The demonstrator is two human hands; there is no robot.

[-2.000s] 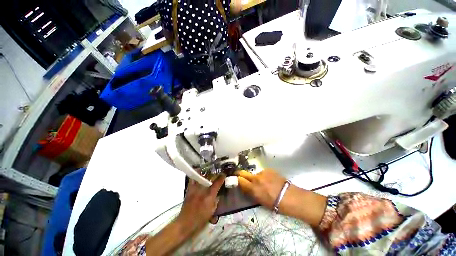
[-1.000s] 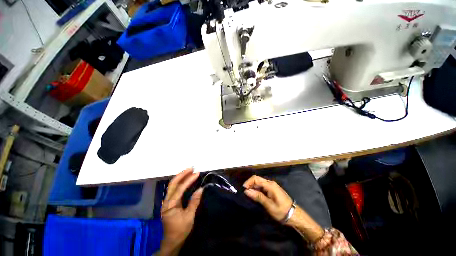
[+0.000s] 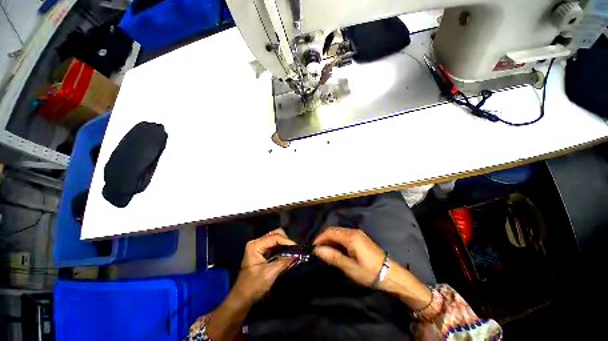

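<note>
My left hand (image 3: 263,265) and my right hand (image 3: 351,255) are over my lap, below the table's front edge. Between their fingertips they hold a small black workpiece (image 3: 291,251) with a narrow strip showing pale glints. Its full shape is hidden by the fingers and blends into the dark clothing. The sewing machine (image 3: 393,10) stands on the table behind, with its needle area (image 3: 308,100) lit by a bright lamp. No hand is at the needle.
White table (image 3: 220,160) has a wooden front edge. A black pouch (image 3: 135,163) lies at table left, another (image 3: 378,40) behind the needle. Red-handled snips (image 3: 445,80) with black cord lie at the machine base. Blue bins (image 3: 117,310) stand left and below. A cardboard box (image 3: 83,93) is at far left.
Both hands have moved from the needle area down to the lap. Since one second ago, they have come closer together and the fingers have closed on the workpiece. The camera view has tilted down.
</note>
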